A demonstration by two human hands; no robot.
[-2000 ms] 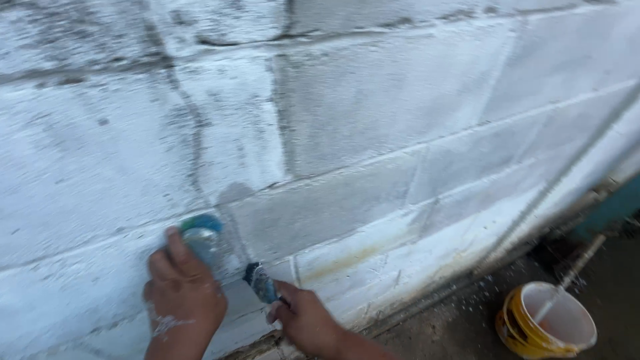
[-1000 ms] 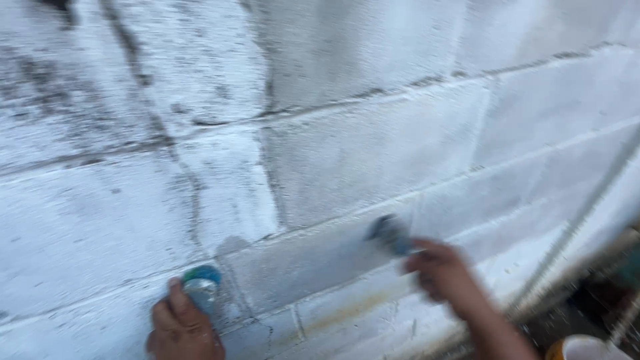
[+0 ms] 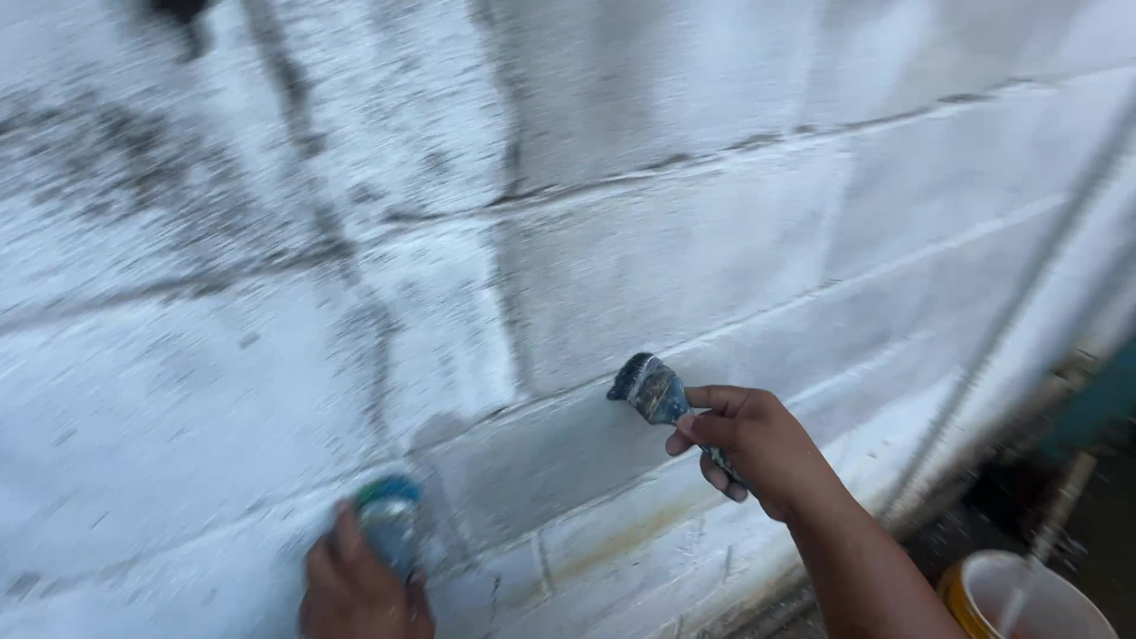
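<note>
My right hand point(image 3: 741, 444) grips the handle of a paintbrush point(image 3: 652, 389), whose dark bristles point up and left against the block wall point(image 3: 674, 257), near a mortar line. At the lower left, my left hand point(image 3: 364, 577) holds a small rounded container point(image 3: 390, 519) with a blue-green rim close to the wall; blur hides its contents. The wall is partly white and partly grey, with dark patches and a crack on the left.
A yellow bucket point(image 3: 954, 596) with a pale inside stands on the floor at the lower right, a stick point(image 3: 1056, 510) leaning out of it. A thin upright pipe or cord point(image 3: 994, 328) runs along the wall at the right. A dark thing hangs over the top left.
My right hand with the paintbrush moved right and up along the wall, away from my left hand, then slightly back left. My left hand keeps hold of the container. The view has shifted.
</note>
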